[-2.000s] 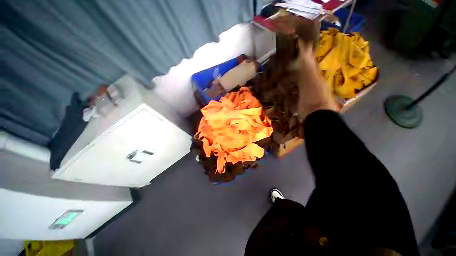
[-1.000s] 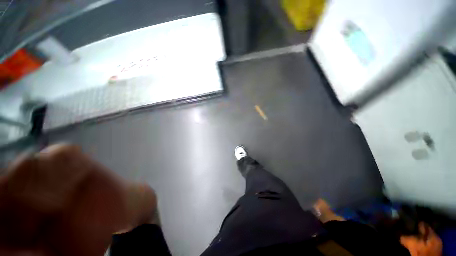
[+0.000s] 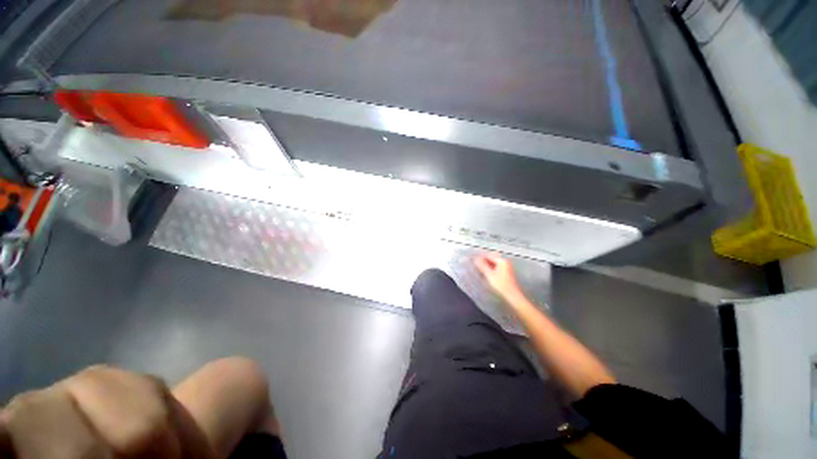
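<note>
My left hand [image 3: 134, 408] is large at the bottom left edge, partly cut off. Its fingers are curled in and no object shows in it. My right hand [image 3: 494, 272] is small and blurred, low beside my leg in front of the machine's white side; I cannot tell if its fingers hold anything. Neither hand touches the leather. A brown leather hide [image 3: 345, 12] with an irregular edge lies on the dark grey cutting bed [image 3: 466, 67], cut off by the top edge.
A grey metal rail [image 3: 412, 121] edges the bed, with an orange cover [image 3: 152, 119] at left. A metal step plate [image 3: 242, 235] lies along the machine's foot. A yellow crate [image 3: 772, 211] and a white cabinet [image 3: 778, 359] stand at right. Blue tape [image 3: 611, 76] crosses the bed.
The view has turned from the scrap bins and white cabinets to the machine, now close ahead. The arm that reached over the bins is lowered. A step plate and the bed are in front.
</note>
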